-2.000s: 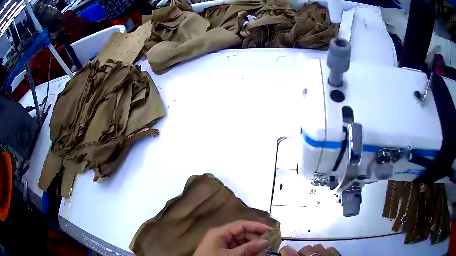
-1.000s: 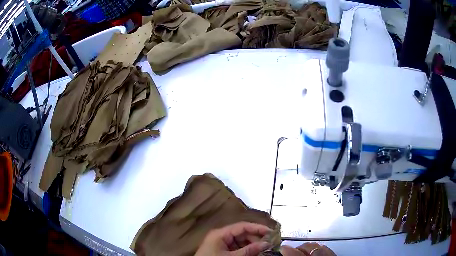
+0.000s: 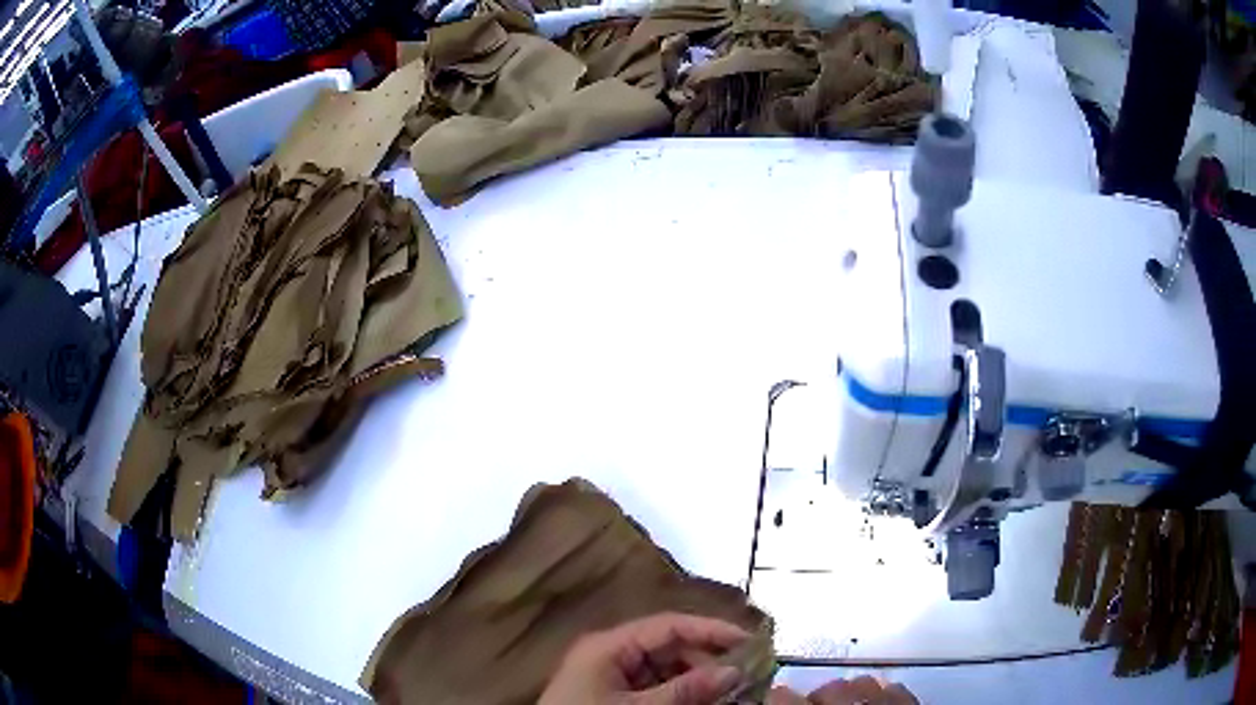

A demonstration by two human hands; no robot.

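A brown garment panel point(image 3: 530, 592) lies on the white table at the bottom centre, its right corner raised at my fingers. My left hand point(image 3: 661, 664) pinches that corner between thumb and fingers. My right hand point(image 3: 843, 691) is beside it, cut off by the bottom edge. Only its curled fingers show, so what it holds is hidden. The white sewing machine head point(image 3: 1019, 331) stands to the right, with its presser foot area above the metal plate point(image 3: 827, 551). The panel is left of the needle area, not under it.
A loose heap of brown cut pieces point(image 3: 296, 310) lies at the left. More crumpled brown pieces point(image 3: 806, 76) line the back edge, beside a flat tan sheet point(image 3: 344, 127). A bunch of brown zipper tapes point(image 3: 1154, 585) hangs at the right. The table point(image 3: 579, 303) has a curved front edge.
The view has shifted very slightly. My right hand's fingers have changed position a little at the bottom edge. My left hand keeps its pinch and the panel lies much the same.
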